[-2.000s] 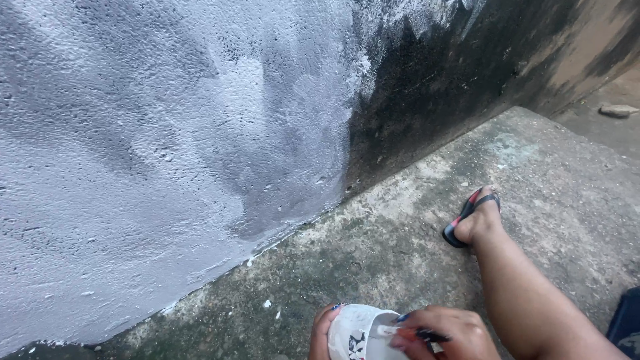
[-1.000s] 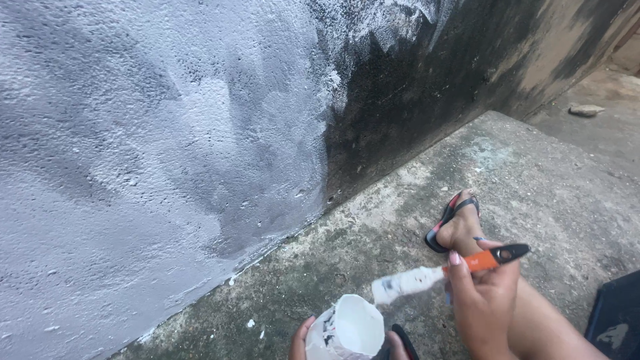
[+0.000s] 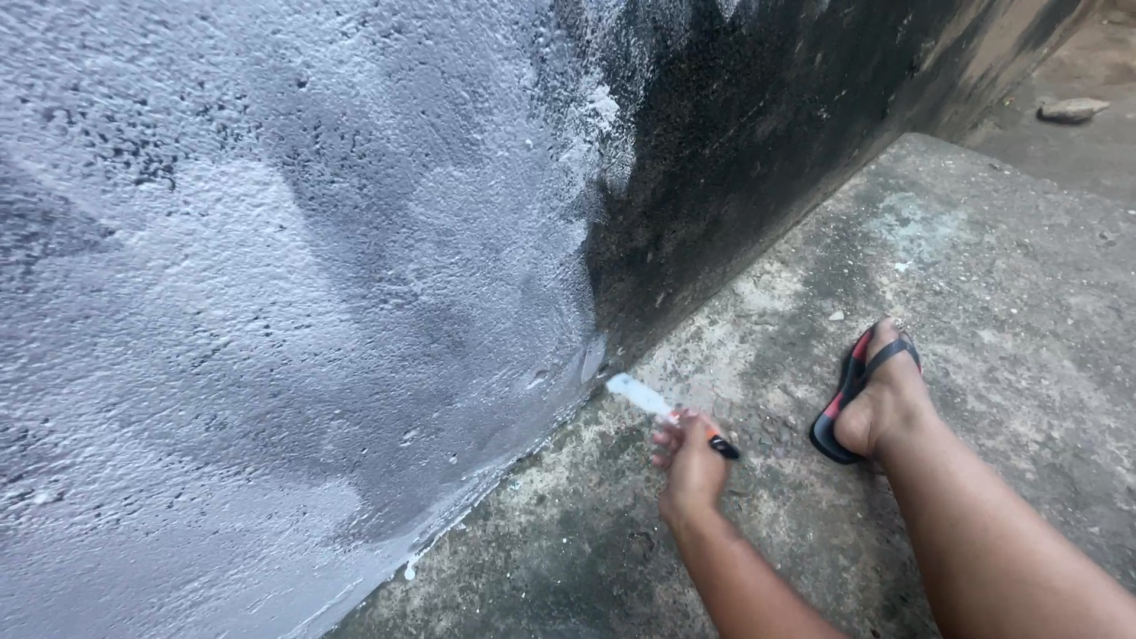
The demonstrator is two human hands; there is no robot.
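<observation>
My right hand (image 3: 697, 461) is closed around the orange and black handle of a paintbrush (image 3: 641, 397), whose bristles and ferrule are coated in white paint. The brush tip is beside the foot of the wall, where the painted part meets the dark bare part; whether it touches cannot be told. Whitish paint covers the rough wall (image 3: 293, 337) on the left, with darker patches showing through. Further right, the wall's unpainted stretch (image 3: 737, 133) is blackened. My left hand and the paint container are out of view.
A stained concrete ledge (image 3: 550, 550) runs along the wall's base, with paint drops near the edge. My foot in a black and red flip-flop (image 3: 830, 426) rests on it, right of the brush. A stone (image 3: 1072, 110) lies on the lower ground at the top right.
The right hand has carried the brush from above the white container to the wall's foot. The container and my left hand, seen at the bottom earlier, have left the view.
</observation>
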